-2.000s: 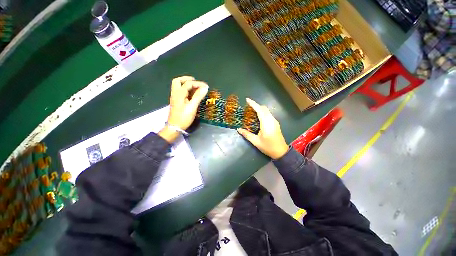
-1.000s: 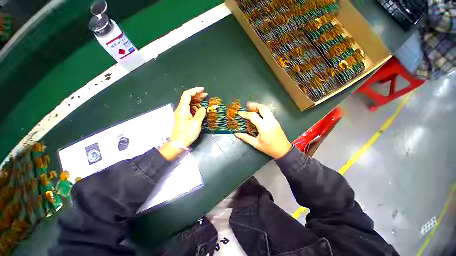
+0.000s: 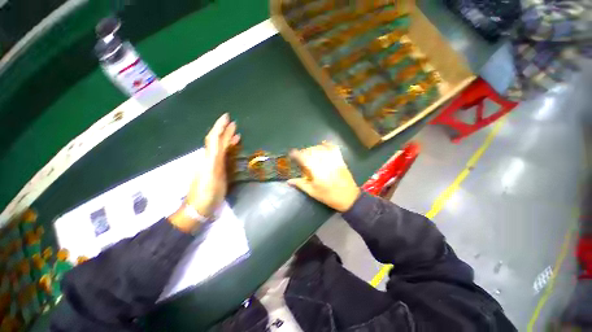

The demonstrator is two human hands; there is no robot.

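A bundle of circuit board strips, green with amber tabs, lies across the bench between my two hands. My left hand stands upright with its fingers extended and its palm against the bundle's left end. My right hand is closed around the bundle's right end, which its fingers partly hide. The view is blurred, so single strips cannot be told apart.
A white work sheet lies partly under my left arm. Stacked strips are at the far left. A cardboard tray of strips is at upper right, a bottle on the back ledge. Red stools stand beyond the bench; a plaid sleeve shows upper right.
The view has shifted, moving the scene left and slightly down. My left hand has gone from curled fingers to a flat palm at the bundle's end. The bundle looks narrower between my hands.
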